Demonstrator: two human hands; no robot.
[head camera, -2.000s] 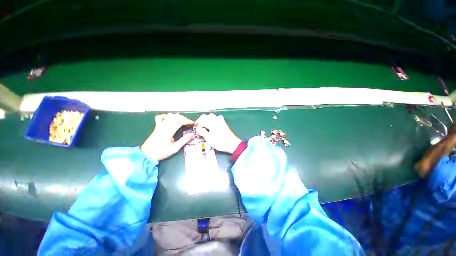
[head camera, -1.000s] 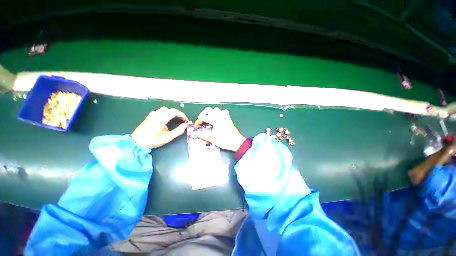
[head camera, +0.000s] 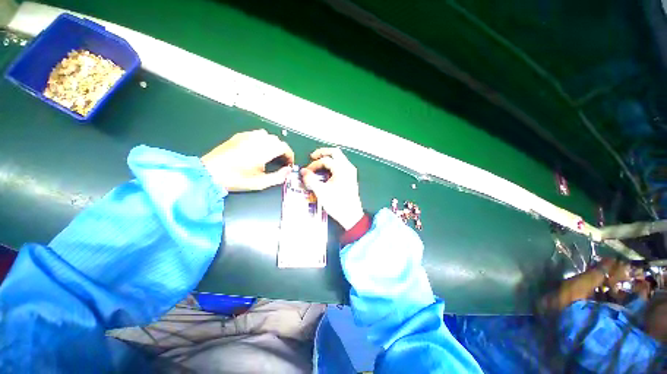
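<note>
A phone housing (head camera: 303, 234), a flat pale rectangle with pink-red edges, lies on the dark-green bench in front of me. My left hand (head camera: 252, 162) is at its top end, thumb and finger pinched together at a tiny piece. My right hand (head camera: 335, 184) is at the top right of the housing, its thumb and finger bent in to the same spot. The fingertips of both hands nearly meet. They mostly hide the small component, so its shape cannot be told. A loose component pile (head camera: 407, 212) lies right of my right hand.
A blue parts bin (head camera: 126, 52) with small pale parts (head camera: 82, 80) stands at the upper left. A white rail (head camera: 351, 135) runs diagonally between the bench and the green belt (head camera: 292, 66). Another person's hand (head camera: 585, 285) and blue sleeve are at the lower right.
The view has turned, so the rail now slopes down to the right and the bin sits higher. My hands stay at the housing's top end, and the glare on the housing has lessened.
</note>
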